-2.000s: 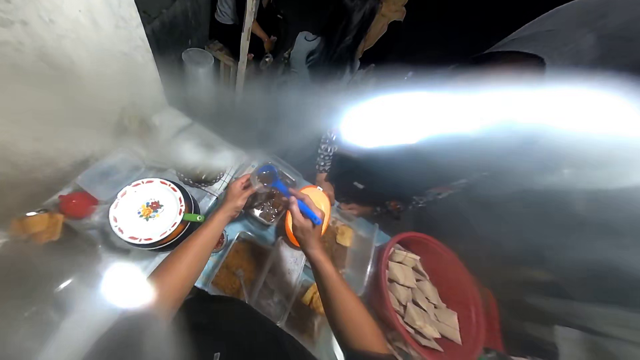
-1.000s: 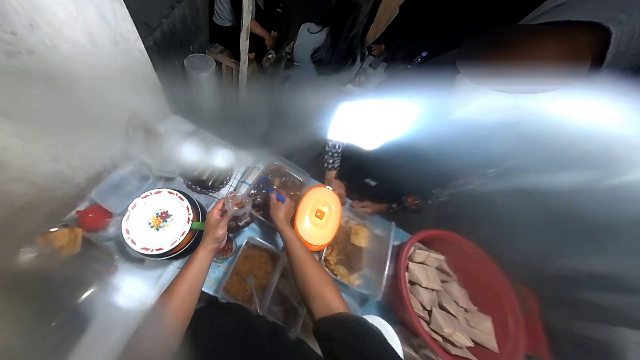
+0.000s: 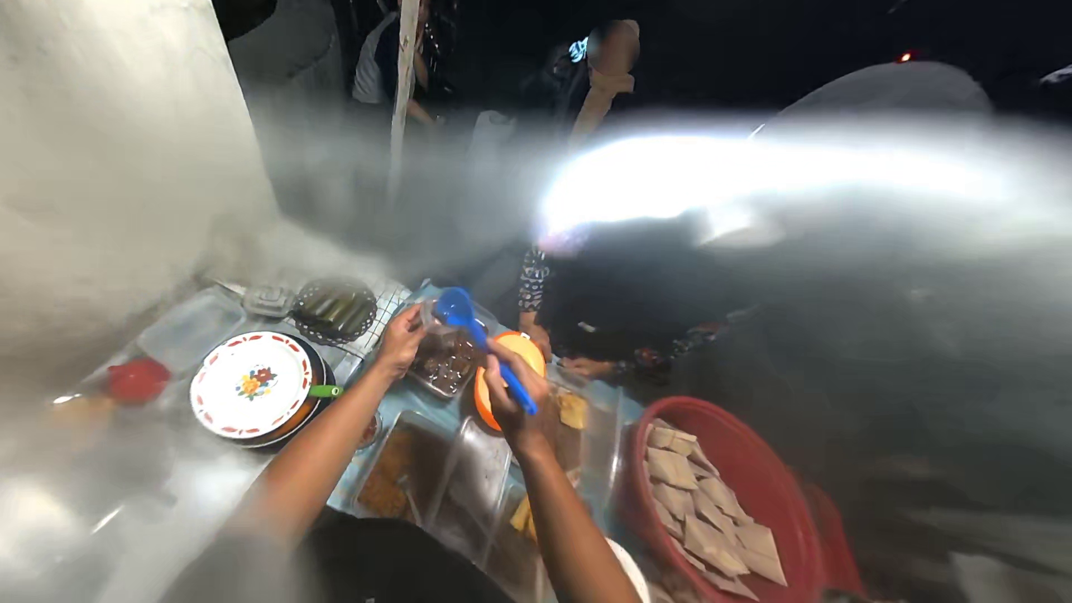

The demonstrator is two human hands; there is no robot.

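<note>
My right hand (image 3: 515, 394) grips the handle of a blue plastic ladle (image 3: 456, 308), its bowl raised at a small clear container (image 3: 431, 314) that my left hand (image 3: 402, 339) holds. What the ladle's bowl contains cannot be told. Beneath them is a clear plastic box of dark food (image 3: 444, 360). An orange lid or container (image 3: 528, 347) lies partly behind my right hand. Nearer to me stand a box of brown food (image 3: 389, 473) and other clear boxes. To the left, a white floral enamel lid (image 3: 251, 385) rests on a pot, beside a green handle (image 3: 325, 391).
A red plastic tub (image 3: 754, 444) holds several brown paper packets (image 3: 703, 511) at right. Behind the table are another person's hands (image 3: 586, 367). A black basket of green items (image 3: 335, 310) and a red object (image 3: 138, 381) are at left. Glare and haze blur the view.
The blue ladle has come up from the dark food box to the small container in my left hand. My right hand now covers part of the orange item, which showed whole one second ago.
</note>
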